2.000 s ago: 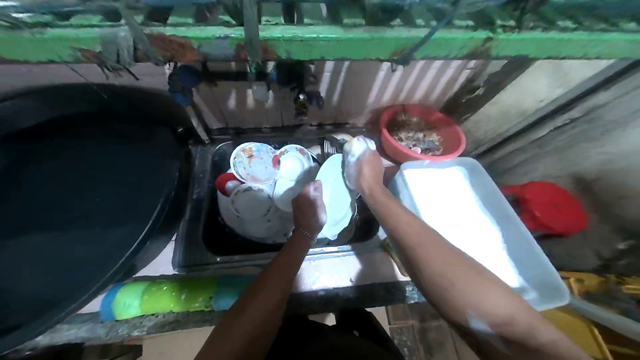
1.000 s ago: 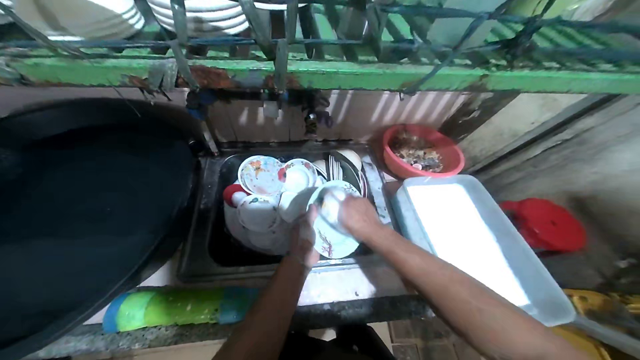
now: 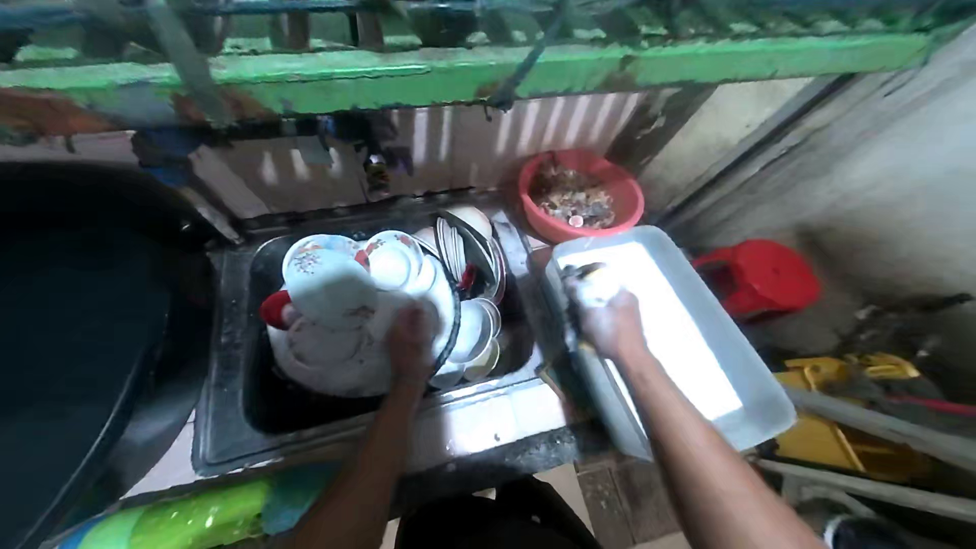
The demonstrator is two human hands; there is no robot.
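My left hand point(image 3: 412, 335) is blurred over the stacked white dishes in the sink, beside a floral plate point(image 3: 328, 286) lying tilted on the pile; its fingers cannot be made out clearly. At the left rim of a translucent plastic basin point(image 3: 732, 366), my right hand point(image 3: 614, 320) is closed on a foamy white scrubber point(image 3: 597, 290). White bowls point(image 3: 393, 261) sit on the pile, and more bowls point(image 3: 473, 335) stand on their sides at the sink's right. Behind these are upright plates and cutlery point(image 3: 465, 255).
A pink-red bowl of food scraps point(image 3: 583, 194) stands behind the basin. A large black tub point(image 3: 84, 343) fills the left. A green shelf edge point(image 3: 457, 72) crosses above. A red stool point(image 3: 770, 278) and yellow plastic items point(image 3: 846, 419) are at right, a green roll point(image 3: 198, 515) at front left.
My right hand has moved right with the scrubber, from the plate over the sink to the basin's rim. The floral plate my hands held a second ago appears to lie on the pile.
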